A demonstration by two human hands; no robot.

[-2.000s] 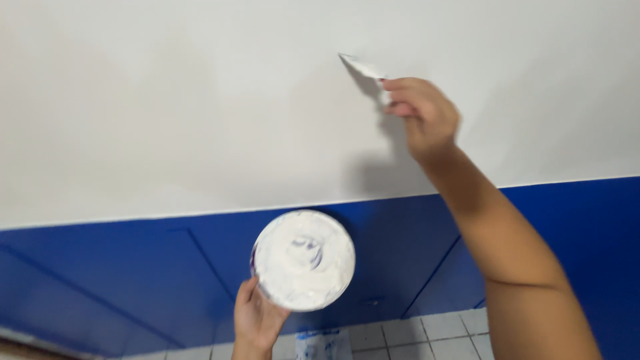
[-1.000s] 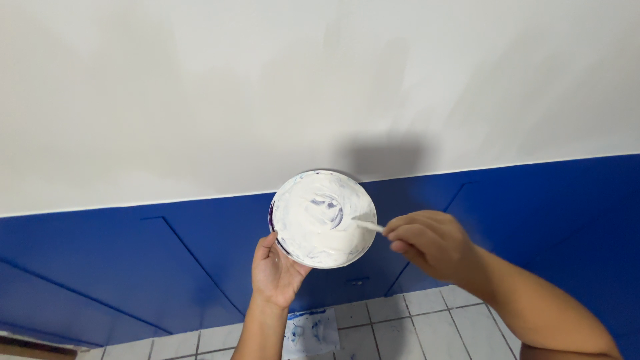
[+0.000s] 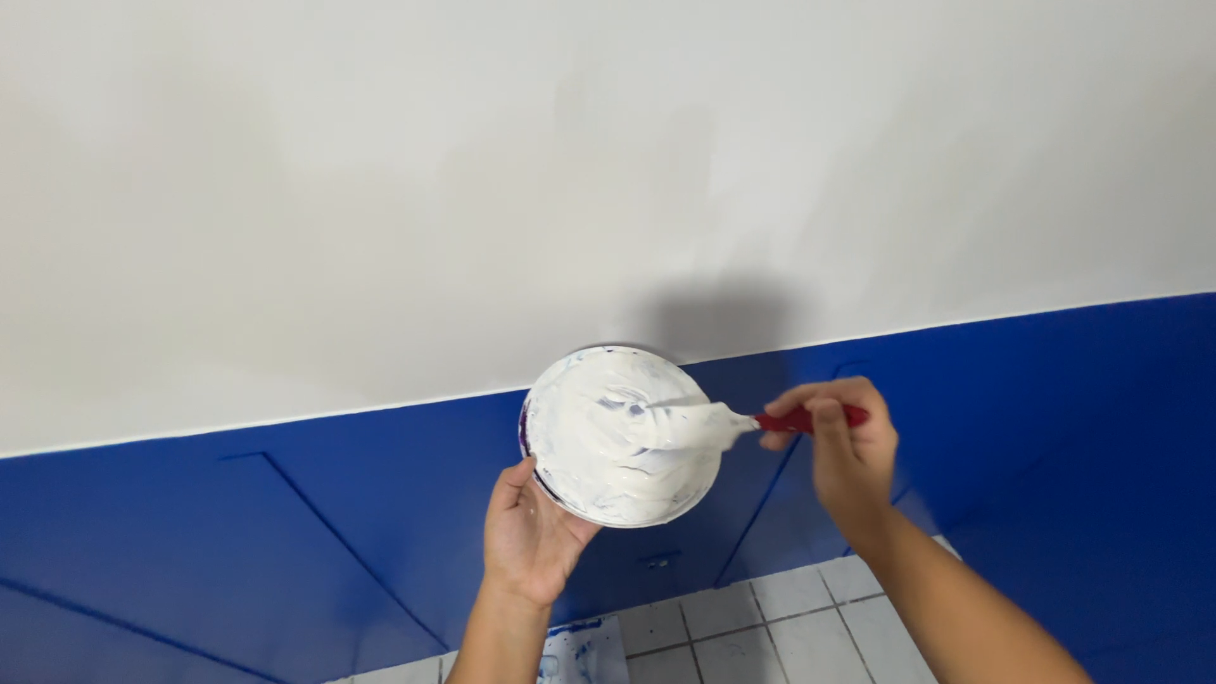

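Observation:
My left hand (image 3: 540, 541) holds a round lid (image 3: 617, 489) from below at its lower left rim. White paste covers most of the lid's face, with bluish-grey streaks near the middle. In my right hand (image 3: 841, 442) is a putty knife by its red handle (image 3: 812, 419). Its blade (image 3: 703, 426), coated in white paste, lies on the right part of the lid.
Behind the lid stands a wall, off-white (image 3: 380, 190) above and blue (image 3: 332, 484) below, with grooves in the blue part. A small outlet-like fixture (image 3: 658, 562) sits low on it. White floor tiles (image 3: 807, 627) and a blue-stained sheet (image 3: 587, 651) lie beneath.
My right hand has come down from the white wall to the lid with the knife. Since one second ago the blade has turned and more of the red handle shows. My left hand still holds the lid.

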